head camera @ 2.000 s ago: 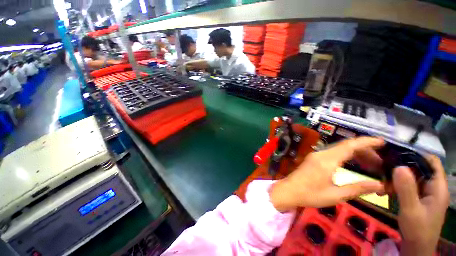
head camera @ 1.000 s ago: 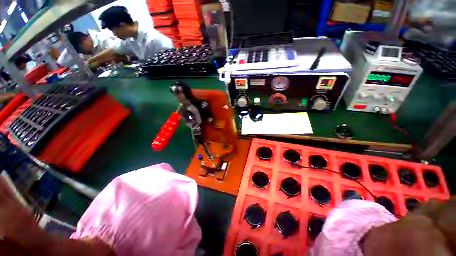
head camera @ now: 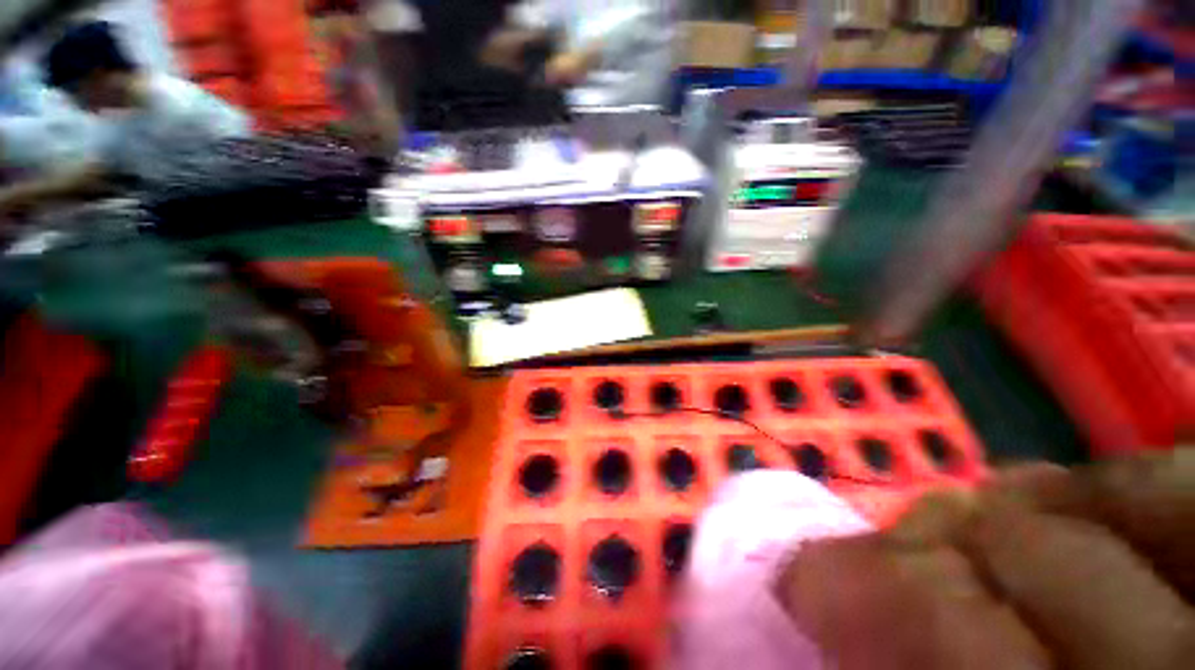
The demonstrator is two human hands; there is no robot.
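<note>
A red-orange blister tray lies in front of me, its square pockets holding round black parts. A thin dark cable crosses it. My right hand is large, blurred and cut off at the lower right, over the tray's right part, beside a pink sleeve. Its fingers are not clear, and whether it holds anything cannot be told. At the lower left only a pink sleeve shows; my left hand is not in view. Left of the tray stands the toggle press on its orange-brown base, its red handle slanting down.
Behind the tray are a pale paper sheet, a black-fronted controller and a white power supply. Red trays are stacked at right, more red at far left. A blurred metal post slants at right. People in pale clothes sit or stand behind.
The view has swung right and blurred, bringing the red stack at right into view. Two seconds ago both hands were together at a dark part; now only the right hand shows.
</note>
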